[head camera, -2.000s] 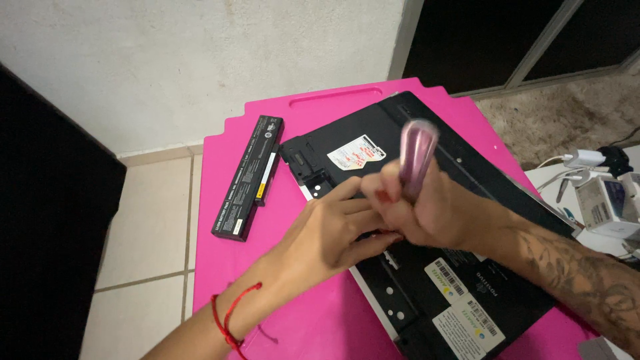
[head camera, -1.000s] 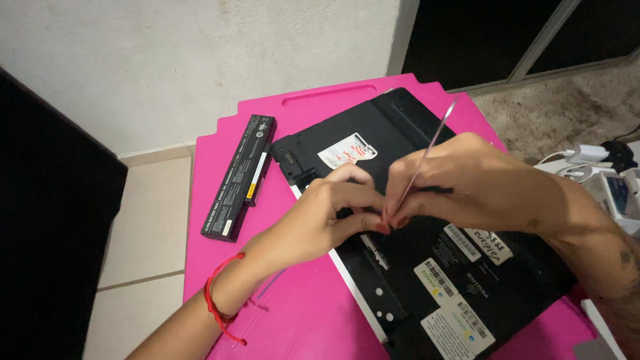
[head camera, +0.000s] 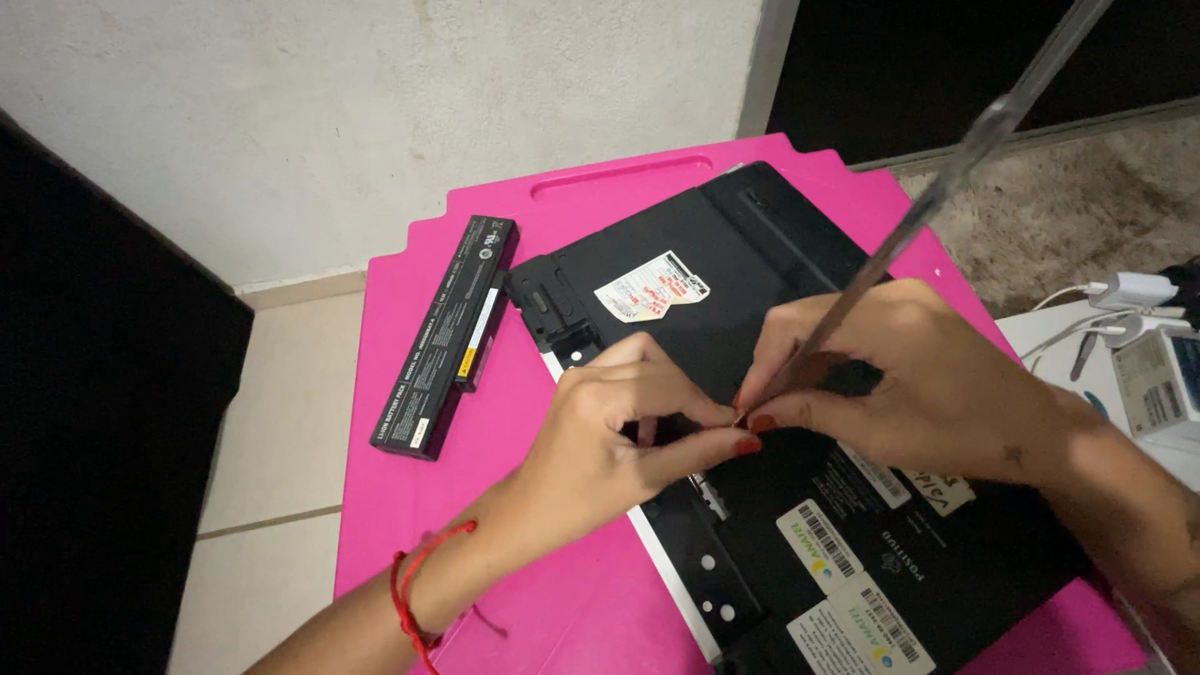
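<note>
A black Positivo laptop (head camera: 675, 225) lies underside up, its battery bay uncovered along the left edge. My right hand (head camera: 881, 384) pinches a thin screwdriver with a long clear handle (head camera: 975, 141), which slants up to the right. My left hand (head camera: 619, 412), with a red string bracelet at the wrist, has its thumb and forefinger closed at the screwdriver's lower end, over the laptop. Something tiny shows between the fingertips, too small to name. The black laptop battery pack (head camera: 448, 337) lies left of the laptop, touching neither hand.
Everything rests on a pink plastic table (head camera: 506, 525) against a white wall (head camera: 375, 112). At the right, a white surface (head camera: 1050, 337) bears white chargers (head camera: 1139, 291), cables and a box (head camera: 1158, 384). A black piece of furniture (head camera: 112, 394) stands at the left.
The screwdriver's handle, upright in my right fist at first, now tilts to the upper right in a fingertip pinch. My left fingers have met its lower end.
</note>
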